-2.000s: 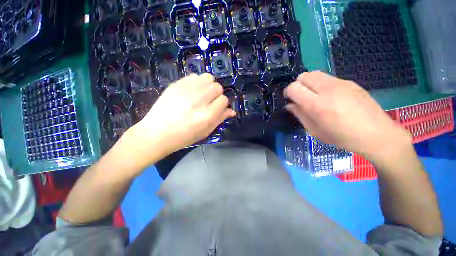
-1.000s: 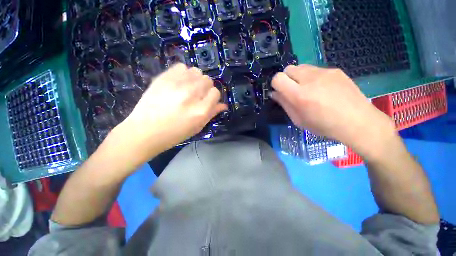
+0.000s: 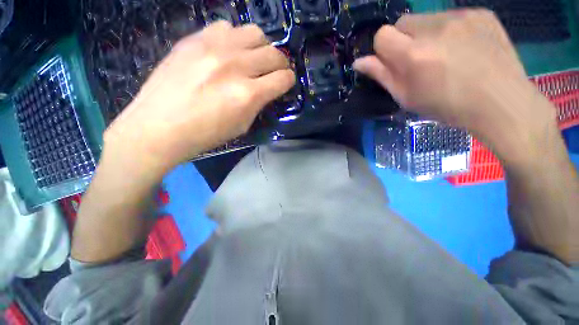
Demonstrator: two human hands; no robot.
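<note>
The large glossy black blister tray (image 3: 143, 44) lies in front of me at the top of the view. Dark square electronic units (image 3: 325, 66) with round centres and thin red wires sit in its pockets. My left hand (image 3: 209, 86) is over the near middle of the tray, fingers curled and thumb pointing right. My right hand (image 3: 447, 60) is over the tray's near right corner, thumb and fingertips close together. The fingers hide the pockets under them. I cannot tell whether either hand holds a small part.
A small-parts tray (image 3: 54, 130) lies on the green mat (image 3: 16, 184) at left, another (image 3: 533, 19) at upper right. Clear gridded trays (image 3: 422, 149) and red baskets (image 3: 559, 95) are below the bench edge. Someone's white sleeve (image 3: 32, 228) shows at left.
The view has shifted, so the bench and tray sit higher and look closer. Both hands appear higher and larger, still over the tray's near pockets, with the right hand farther right in the picture.
</note>
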